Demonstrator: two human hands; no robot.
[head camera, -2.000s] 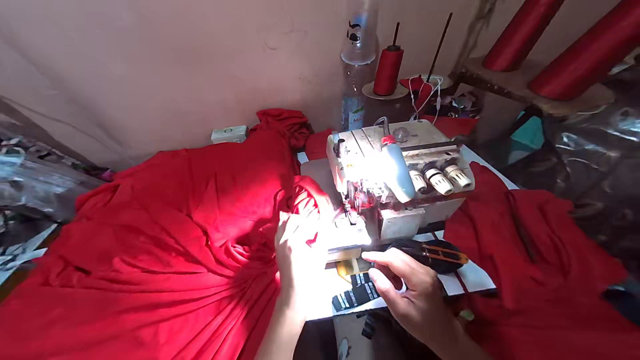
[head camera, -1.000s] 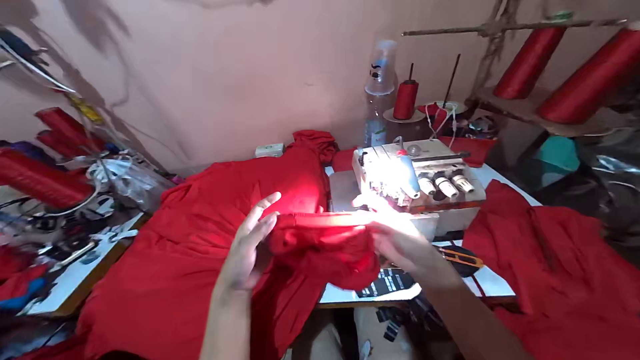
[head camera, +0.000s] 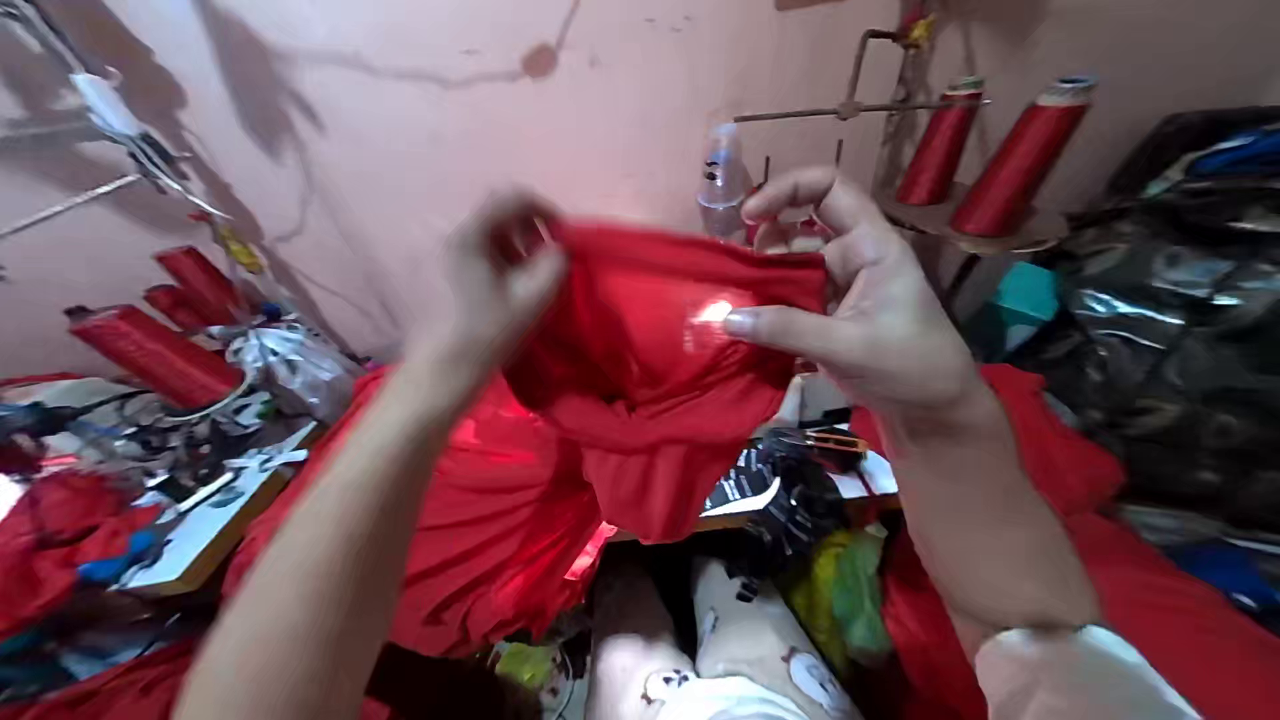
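A piece of red fabric hangs between my two raised hands, its upper edge stretched across and its lower folds dangling over the table edge. My left hand, blurred, grips the fabric's left end. At the right end my right hand holds it, the thumb lying on the front of the cloth and some fingers raised behind. A bright spot of light falls beside that thumb. More red cloth spreads over the table below. The sewing machine is almost wholly hidden behind the fabric and my right hand.
Red thread cones stand on a rack at the right, others at the left. A plastic bottle is by the wall. Orange-handled snips and black labels lie near the table edge. Red cloth drapes at the right.
Both hands have moved up from the machine area with the red fabric, which now hangs stretched between them. Two seconds ago they were down at the machine. The view has tilted up.
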